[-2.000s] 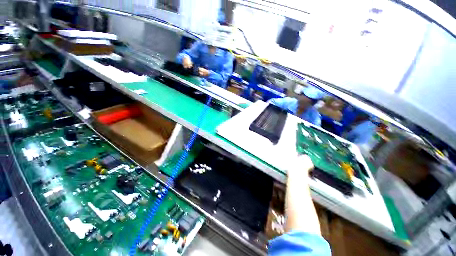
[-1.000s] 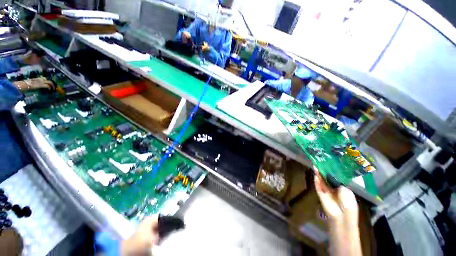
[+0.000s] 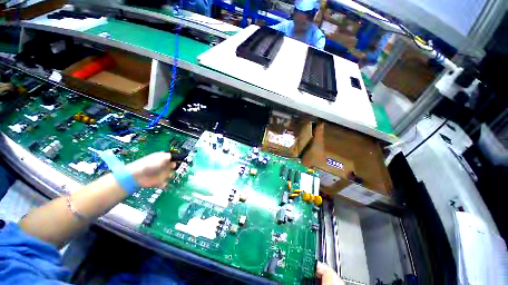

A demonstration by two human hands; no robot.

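Observation:
A large green circuit board (image 3: 259, 192) lies at the near end of the conveyor, its left edge against another populated board (image 3: 72, 133). My left hand (image 3: 156, 168), with a light blue wrist band, is at the seam between the boards. Its fingertips have dark coverings; whether they grip the edge or a part cannot be told. My right hand (image 3: 328, 275) is at the near right corner of the board, gripping its edge, mostly cut off by the bottom of the picture.
Two black slotted trays (image 3: 318, 73) lie on the white shelf panel (image 3: 223, 55). Below are a black tray (image 3: 223, 119) with white pieces, an open carton of white pieces (image 3: 287, 133) and a larger cardboard box (image 3: 356, 153). A person in blue (image 3: 303, 28) is beyond the shelf.
The board first lay on the shelf, then was raised in my right hand, and is now down on the conveyor beside the other board. My left hand has come to its left edge.

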